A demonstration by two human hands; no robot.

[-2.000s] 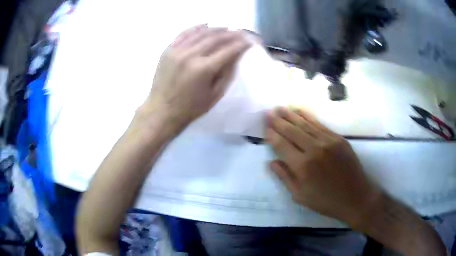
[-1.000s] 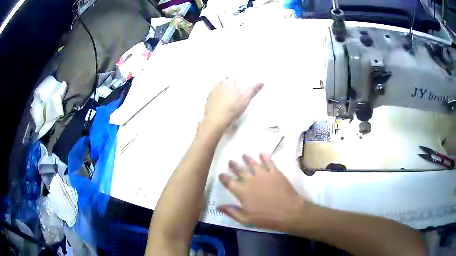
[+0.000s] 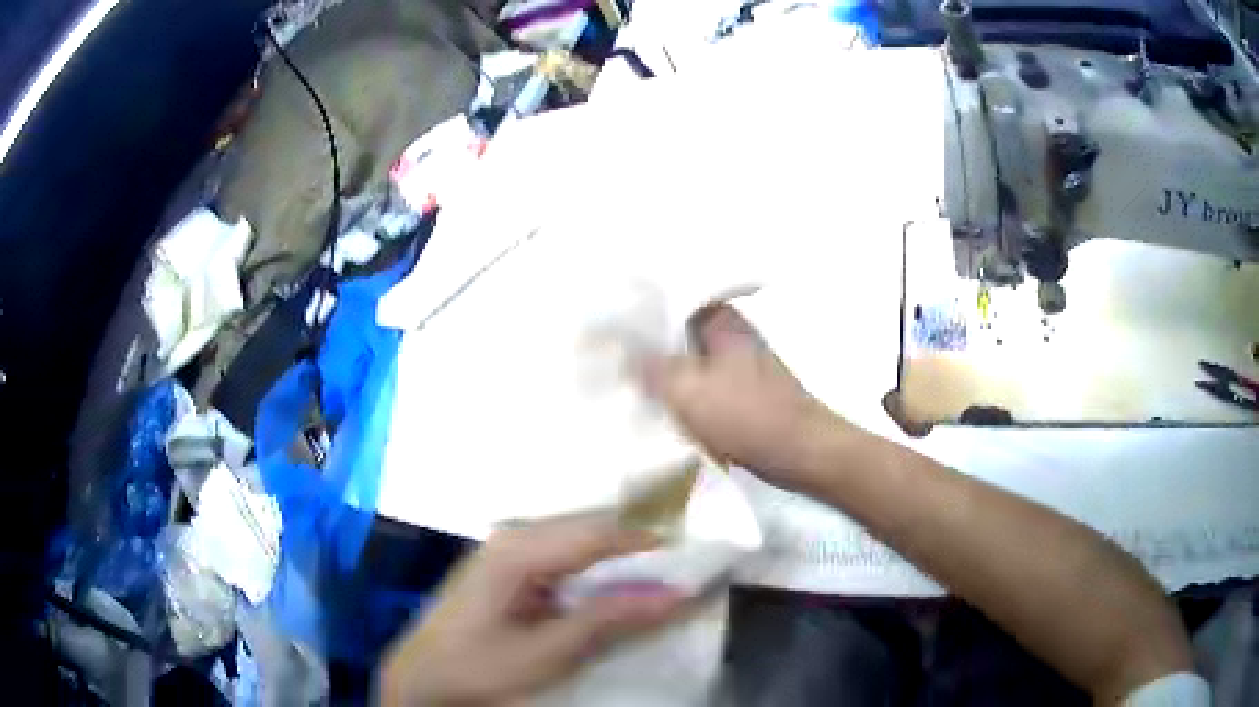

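Note:
A white fabric piece (image 3: 721, 522), creased and folded, hangs between my hands over the table's front edge. My left hand (image 3: 532, 608) is at the bottom centre with its fingers closed on this cloth. My right hand (image 3: 746, 401) is above and to the right of it, over the white table, fingers curled on white cloth; motion blur and glare hide the fingertips. Whether both hands hold the same piece cannot be told.
The sewing machine head (image 3: 1015, 166) stands at the right, over its cream bed (image 3: 1105, 373). Red-and-black thread snips (image 3: 1229, 384) lie at the right edge. A crumpled blue plastic sheet (image 3: 311, 483) hangs at the table's left edge, with fabric scraps (image 3: 200, 290) beyond.
My left hand has come from the table's middle down to the front edge and now holds cloth. My right hand has moved up and its spread fingers have curled. The view has shifted slightly.

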